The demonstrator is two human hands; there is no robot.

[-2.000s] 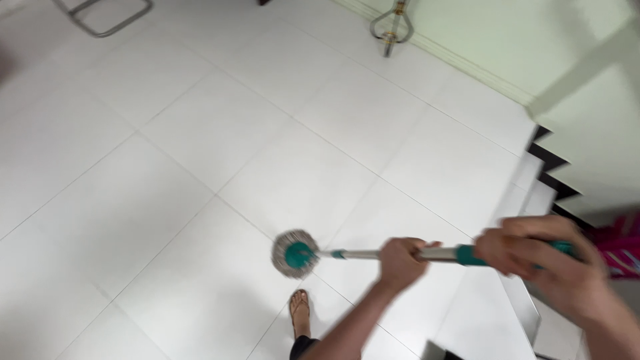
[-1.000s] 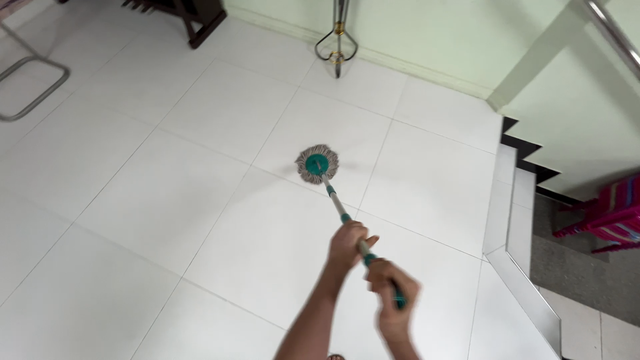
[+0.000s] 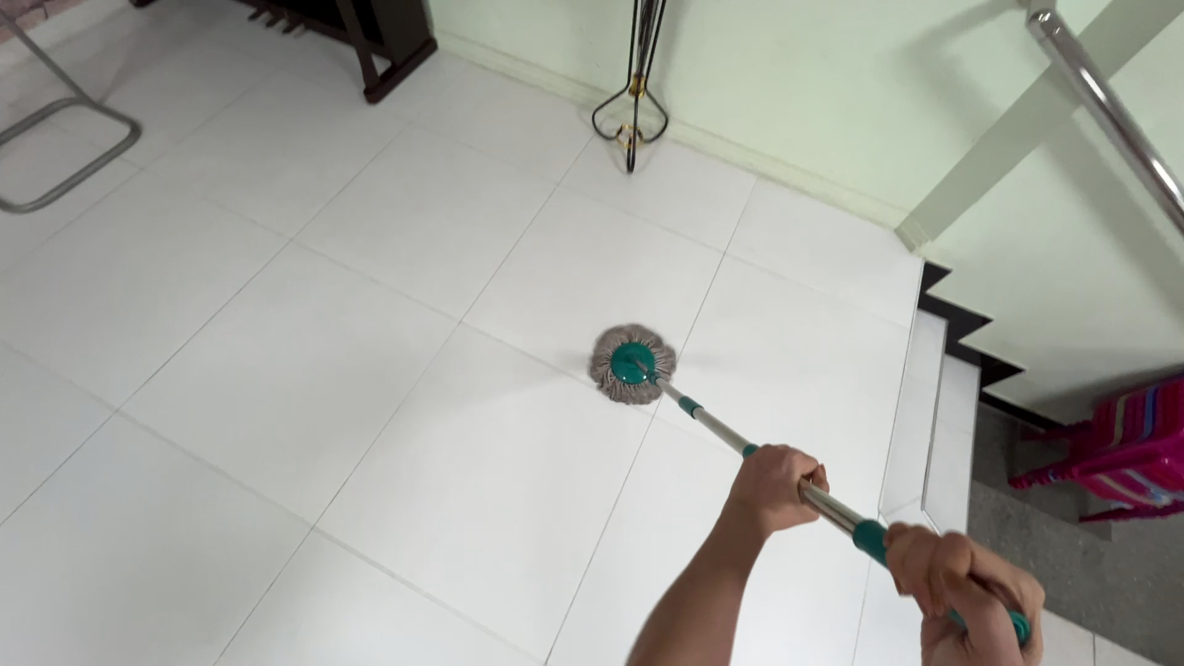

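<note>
A round mop head (image 3: 633,363) with grey strands and a green plastic hub lies on the white tiled floor (image 3: 388,444). From it a metal mop handle (image 3: 721,430) with green collars runs down to the right. My left hand (image 3: 775,486) is closed around the metal pole midway along. Higher on the handle, at its green grip end, my right hand (image 3: 967,587) is wrapped around it; part of the grip is hidden by the fingers.
Descending steps (image 3: 948,425) drop off at the right, beside a metal handrail (image 3: 1105,111). Pink plastic furniture (image 3: 1138,444) stands lower down. A black metal stand (image 3: 632,111) is by the wall, dark wooden furniture (image 3: 398,55) at the back, and a grey tubular frame (image 3: 102,162) at the left.
The mop head has moved across the floor, from beside my foot two seconds ago to farther out, then toward the steps. Both hands have stayed on the handle. The view has shifted.
</note>
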